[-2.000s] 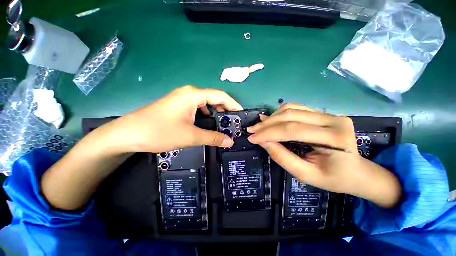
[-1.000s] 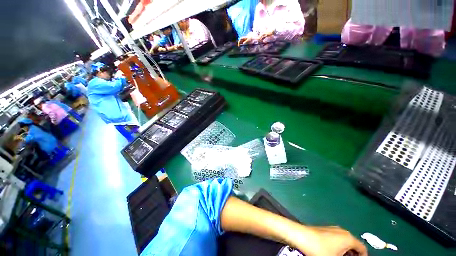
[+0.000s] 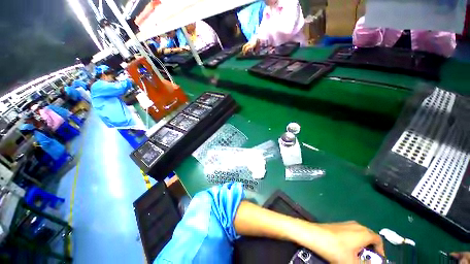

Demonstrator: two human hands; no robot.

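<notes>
My left hand [image 3: 355, 241] is at the bottom edge, its fingers curled around the camera end of a dark smartphone [image 3: 370, 256]; the rest of that phone is cut off. Another phone's camera end [image 3: 303, 256] shows beside my wrist in the black tray [image 3: 288, 205], mostly hidden by my arm. At the lower right edge only fingertips of my right hand [image 3: 460, 256] show, with a thin dark tip beside them; what they hold is unclear. A small white piece [image 3: 396, 237] lies beyond my left hand.
Dot sheets [image 3: 438, 175] lie on a wide black box [image 3: 394, 192] at right. A dispenser bottle [image 3: 290, 150], ridged plastic strip [image 3: 305, 172] and clear sheets [image 3: 221, 144] with a white lump stand ahead. A phone tray [image 3: 190, 131] and an empty-looking tray [image 3: 157, 219] are left. Several people work beyond.
Since two seconds ago the view has swung left and up from the phones to the line. Since one second ago it has shifted slightly, and right fingertips have come into the lower right edge.
</notes>
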